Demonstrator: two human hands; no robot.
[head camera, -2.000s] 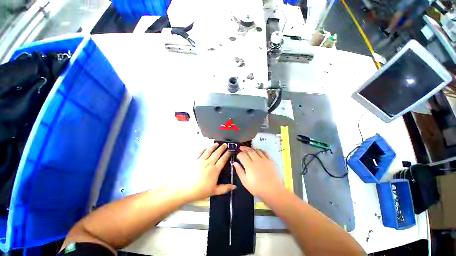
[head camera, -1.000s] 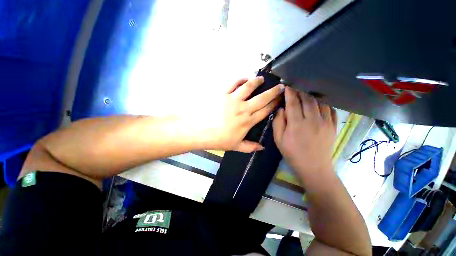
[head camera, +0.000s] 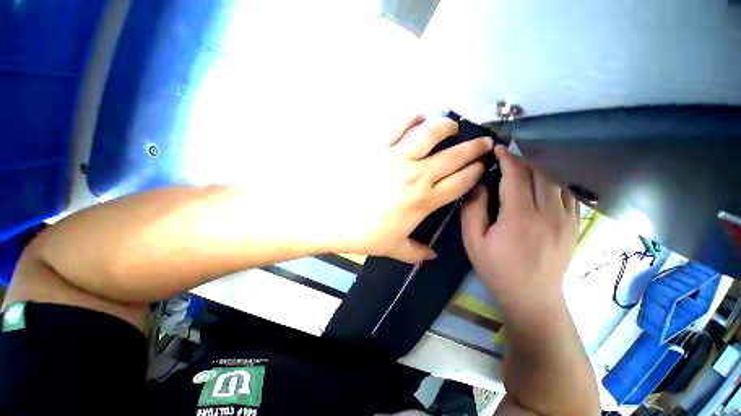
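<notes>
A black fabric band (head camera: 382, 301) lies on the machine plate, its far end under the dark sewing machine head (head camera: 634, 154). A thin silver cord (head camera: 400, 294) runs along its middle. My left hand (head camera: 410, 191) lies on the band's left side, fingers pressed on the fabric near the head, thumb by the cord. My right hand (head camera: 524, 219) rests on the right side, its index fingertip close to my left fingertips. The band's far end and any fitting there are mostly hidden by my fingers and the head.
A large blue crate (head camera: 49, 97) stands at the left. At the right are two small blue bins (head camera: 676, 301) (head camera: 643, 370) and a dark cord (head camera: 624, 280). Yellow tape (head camera: 475, 307) edges the plate. The table's front edge runs below my forearms.
The view has moved in closer and tilted since the earliest frame, so the head looms at upper right. Both hands stay on the band at its far end.
</notes>
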